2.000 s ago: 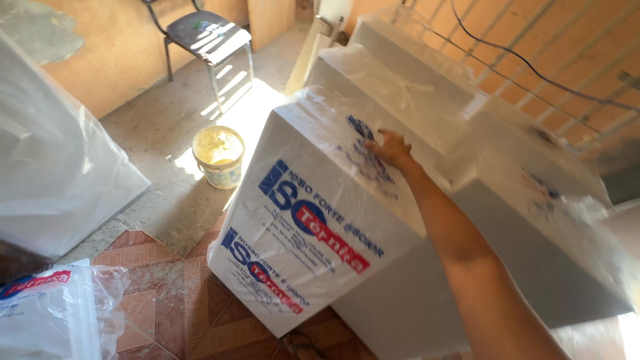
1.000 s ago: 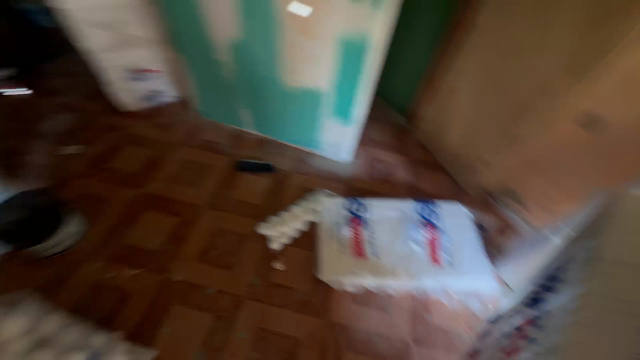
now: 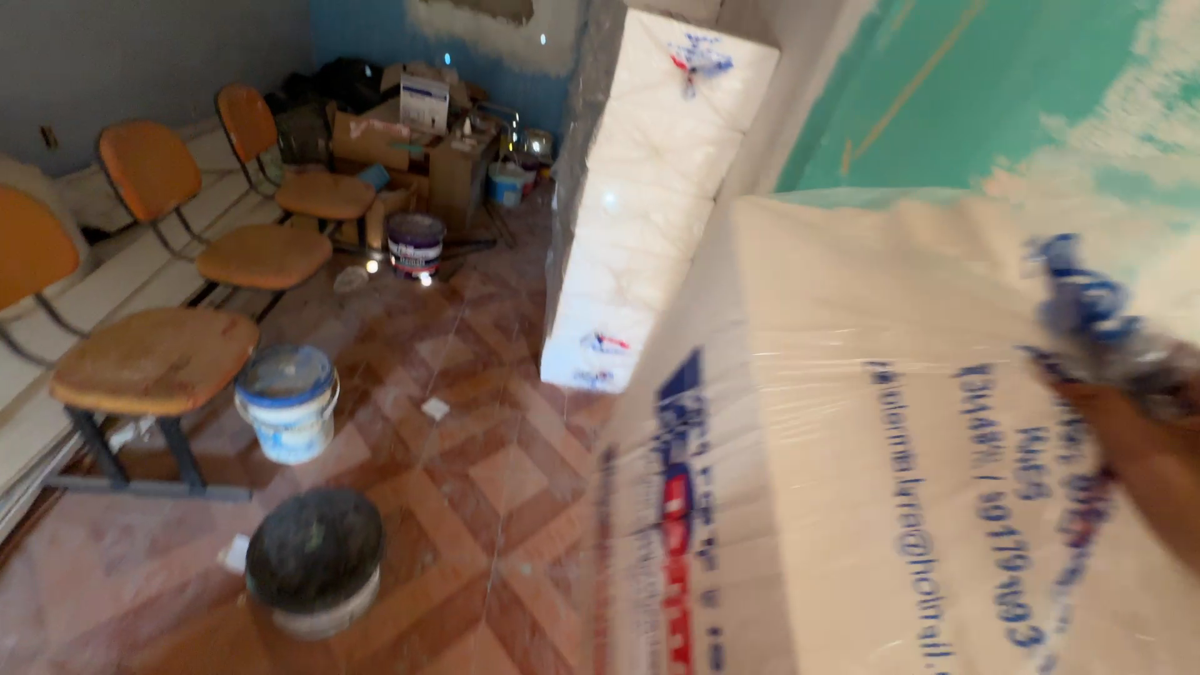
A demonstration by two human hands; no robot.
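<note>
At the right edge, my right hand (image 3: 1139, 408) holds a bunched part of the clear plastic wrap on a large pale block (image 3: 834, 497). The block bears blue and red print and fills the lower right, close to the camera and tilted. The hand is blurred and partly cut off by the frame. Behind the block, a tall white stack wrapped in plastic (image 3: 647, 206) stands on end, leaning, with small printed marks near its top and bottom. My left hand is out of view.
Joined orange chairs (image 3: 155, 361) line the left side. On the tiled floor (image 3: 506, 478) stand a white bucket with a blue rim (image 3: 291, 412), a dark-topped bucket (image 3: 319, 562) and a dark paint bucket (image 3: 415, 246). Cardboard boxes (image 3: 384, 141) lie farther back. A green, patchy panel (image 3: 937, 103) rises behind the block.
The view has swung widely to another part of the room. Two seconds ago a hand touched the plastic on a printed white block; now my right hand grips plastic on a block close to the camera.
</note>
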